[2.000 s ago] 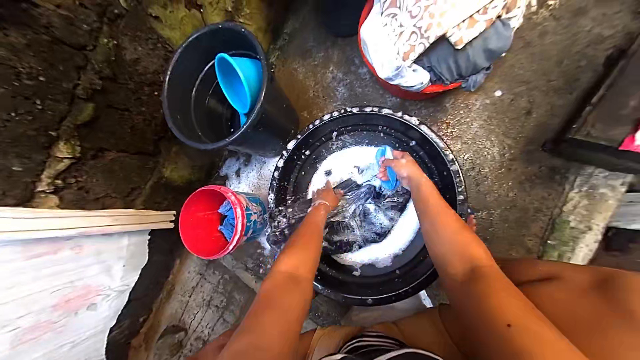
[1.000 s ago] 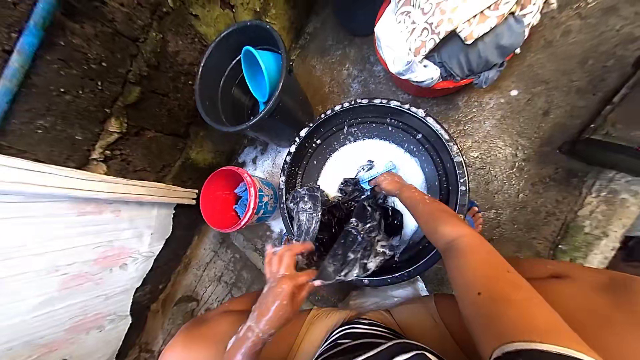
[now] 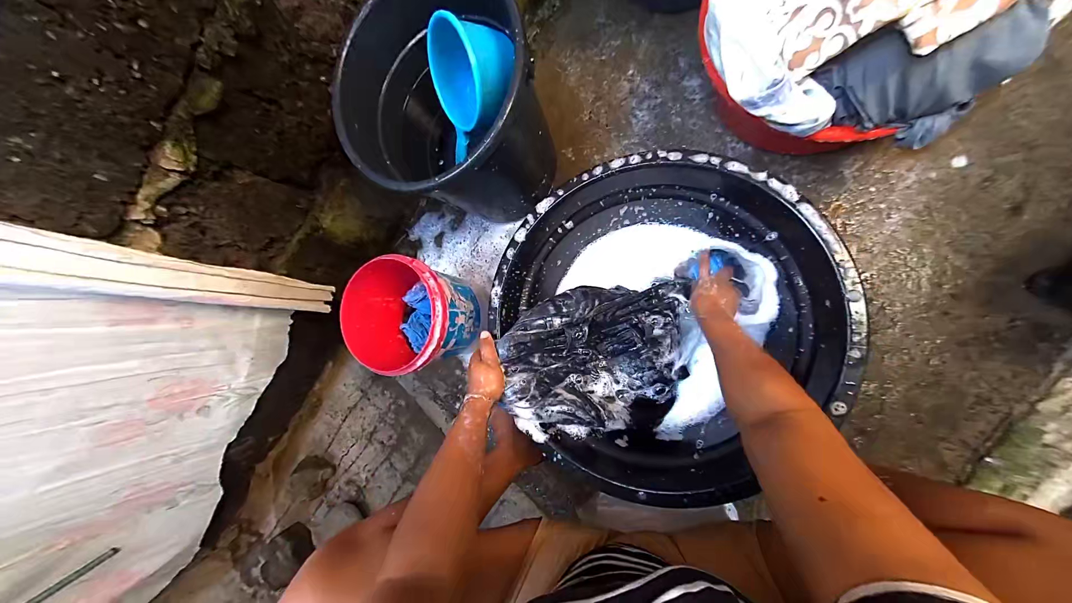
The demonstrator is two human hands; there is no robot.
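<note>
A wet dark garment [image 3: 599, 347] streaked with suds lies spread across the left half of a round black plastic basin [image 3: 808, 310]. My left hand [image 3: 486, 373] grips the garment's left edge at the basin's rim. On the right, my right hand [image 3: 714, 289] dips into white suds [image 3: 632, 251] with its fingers on a blue object [image 3: 708, 264], its kind hidden by the hand and foam. The garment's right end reaches close to that hand.
A tall black bucket [image 3: 528, 159] holding a blue plastic dipper [image 3: 473, 71] stands at upper left. A red pail [image 3: 373, 314] with blue cloth [image 3: 416, 318] sits left of the basin. A red tub [image 3: 754, 126] piled with clothes is at upper right. A pale sheet [image 3: 134, 402] hangs at left.
My left hand, over the near-left side of the basin a second ago, is now at its left rim on the garment. The garment has gone from bunched to spread out.
</note>
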